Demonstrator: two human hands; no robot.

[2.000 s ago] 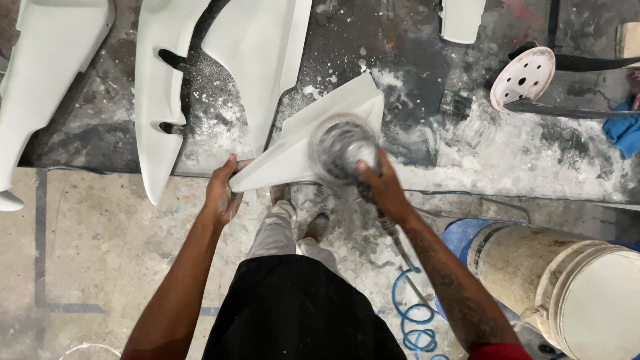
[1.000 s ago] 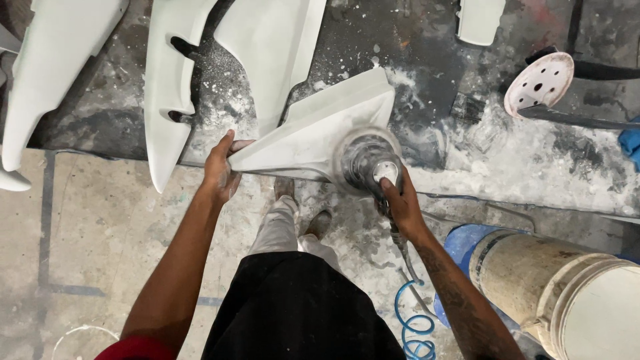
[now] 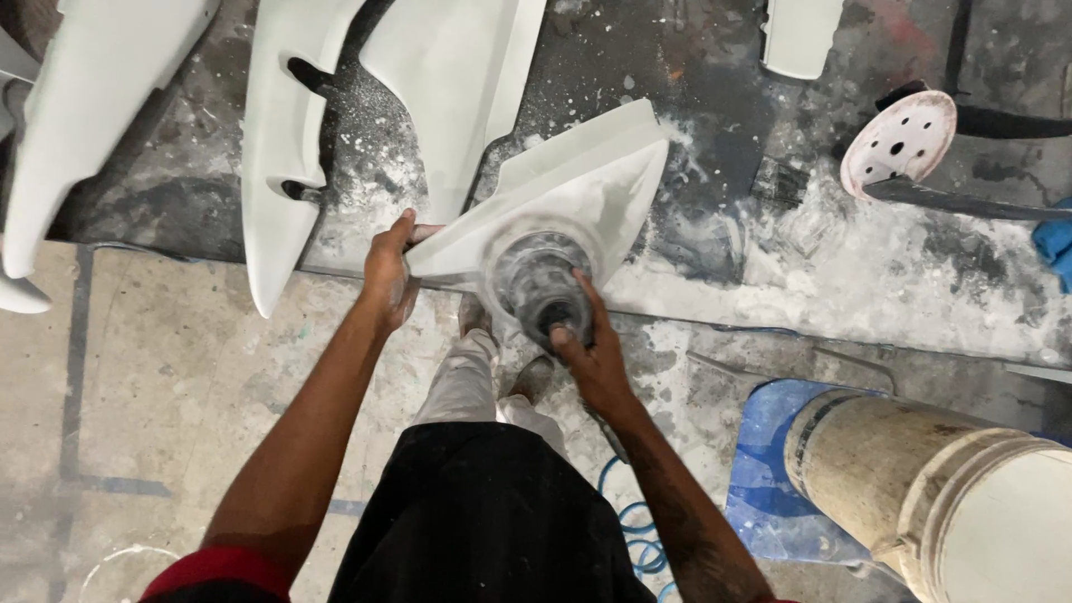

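Observation:
A pale, pointed molded panel (image 3: 578, 180) lies at the dusty table's front edge, its left tip gripped by my left hand (image 3: 392, 272). My right hand (image 3: 590, 343) is closed around a round handheld power sander (image 3: 540, 272), whose blurred pad rests over the middle of the panel's lower part. The pad's underside is hidden. A hose runs down from the sander beneath my right forearm and appears to join a coiled blue hose (image 3: 643, 536).
Larger pale panels (image 3: 285, 159) lie to the left and behind on the powder-covered table (image 3: 703, 301). A perforated sanding disc pad (image 3: 900, 142) is at the right. A lidded bucket (image 3: 913, 469) stands on a blue surface (image 3: 766, 477) at lower right.
Over the last second the sander has moved left along the panel, from its right lower edge toward the middle. My left hand keeps its hold on the panel's tip.

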